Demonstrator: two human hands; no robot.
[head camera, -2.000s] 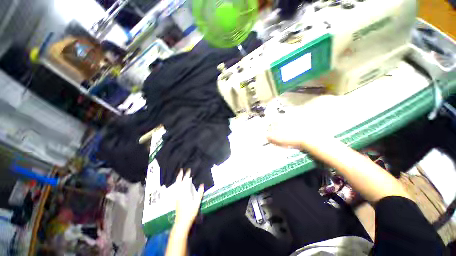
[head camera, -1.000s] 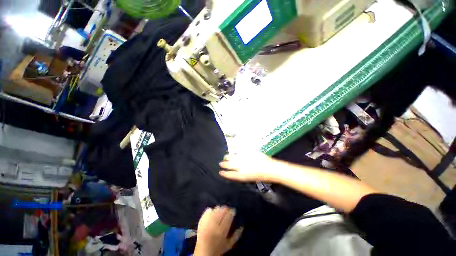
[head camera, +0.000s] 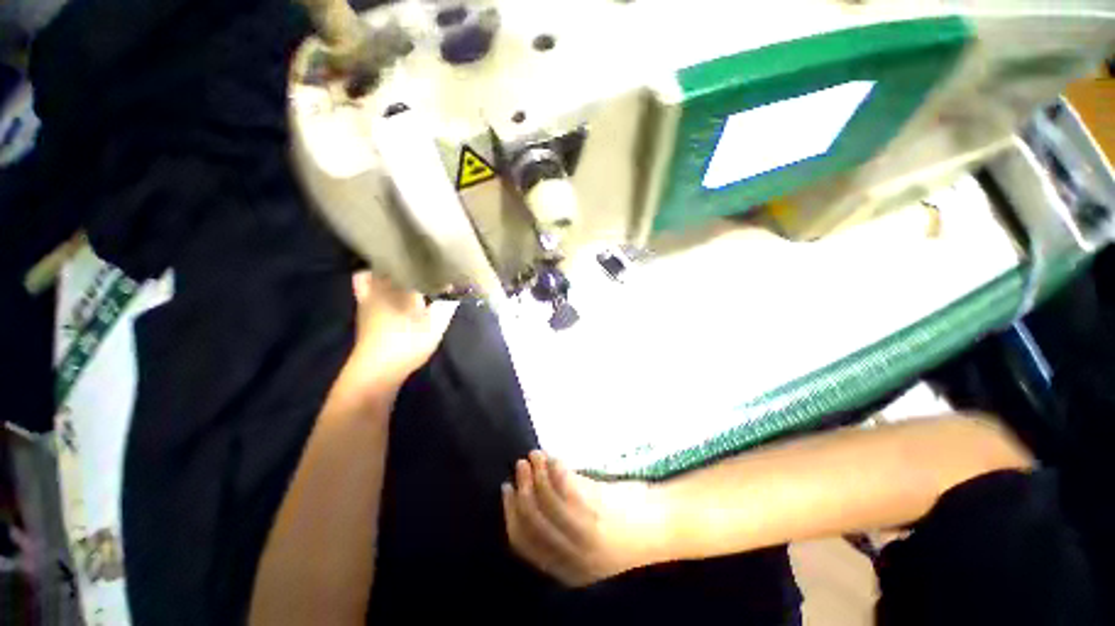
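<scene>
The black fabric panel (head camera: 446, 489) lies over the table and hangs over its front edge, its right edge running up to the needle area. My left hand (head camera: 394, 330) is flat on the fabric just left of the presser foot area, its fingertips partly hidden by the machine head (head camera: 404, 171). My right hand (head camera: 575, 520) holds the fabric's right edge near the table's front edge, fingers curled on it. A dark ridged knob (head camera: 556, 300) is beside the foot. The needle is not clearly visible.
The control panel (head camera: 789, 135) with its green frame is on the machine at upper right. The white table (head camera: 734, 355) has a green ruler edge (head camera: 783, 410) at the front. A parts tray (head camera: 1064, 184) stands at far right. More black fabric is piled at upper left.
The view has moved closer to the machine. My left hand has moved from the front of the fabric up beside the machine head. My right hand stays at the fabric's right edge near the table front.
</scene>
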